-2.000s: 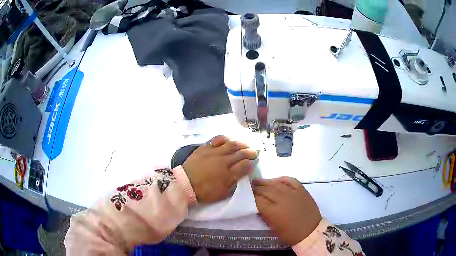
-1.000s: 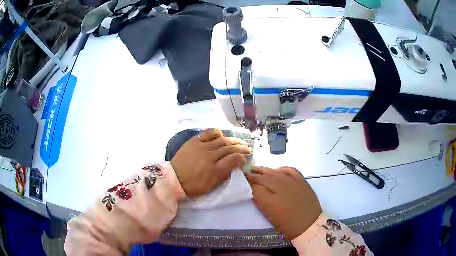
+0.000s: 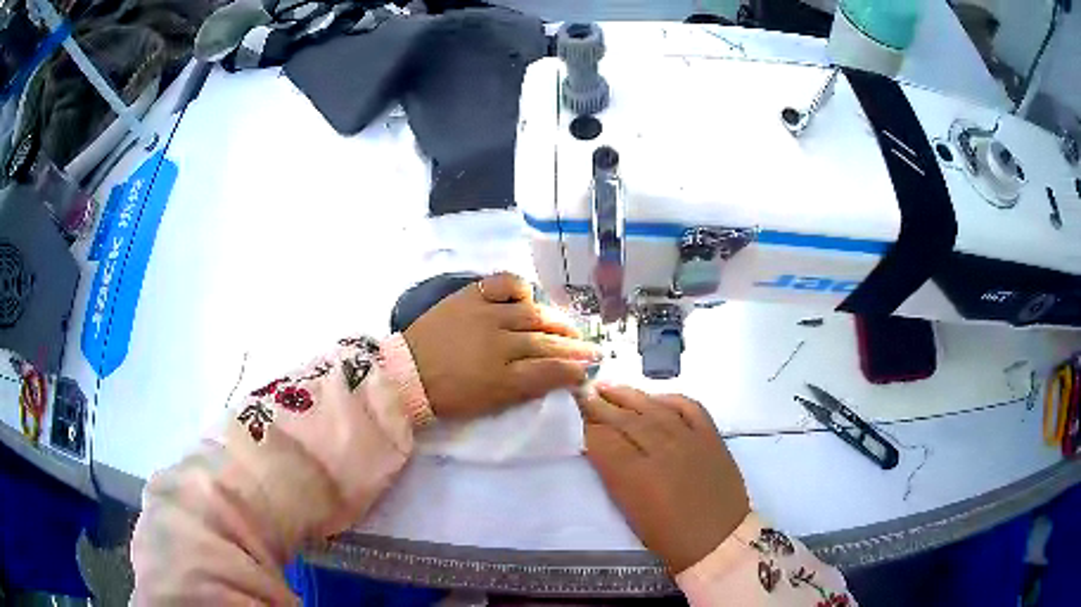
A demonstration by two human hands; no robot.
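White pocketing cloth [image 3: 504,434] lies under my hands in front of the sewing machine [image 3: 723,154]. A dark grey curved piece [image 3: 429,296] lies on it, partly covered by my left hand. My left hand [image 3: 496,352] lies flat on the cloth, fingertips just left of and in front of the presser foot. My right hand [image 3: 666,465] holds the cloth's right edge near those fingertips. The needle area [image 3: 611,332] is bright with glare, so the stitching is hard to see. A dark grey panel [image 3: 462,107] lies behind, left of the machine head.
Thread snips [image 3: 854,429] and a dark slab with reddish edge [image 3: 895,347] lie right of the needle. Loose threads lie nearby. A green cone [image 3: 880,26] stands behind the machine. A ruled strip [image 3: 498,567] runs along the front edge. Orange-red loops [image 3: 32,400] are at far left.
The white cloth and the dark curved piece have shifted away from me, towards the back. My hands have moved with them, staying close together. The grey panel's lower end also sits farther back.
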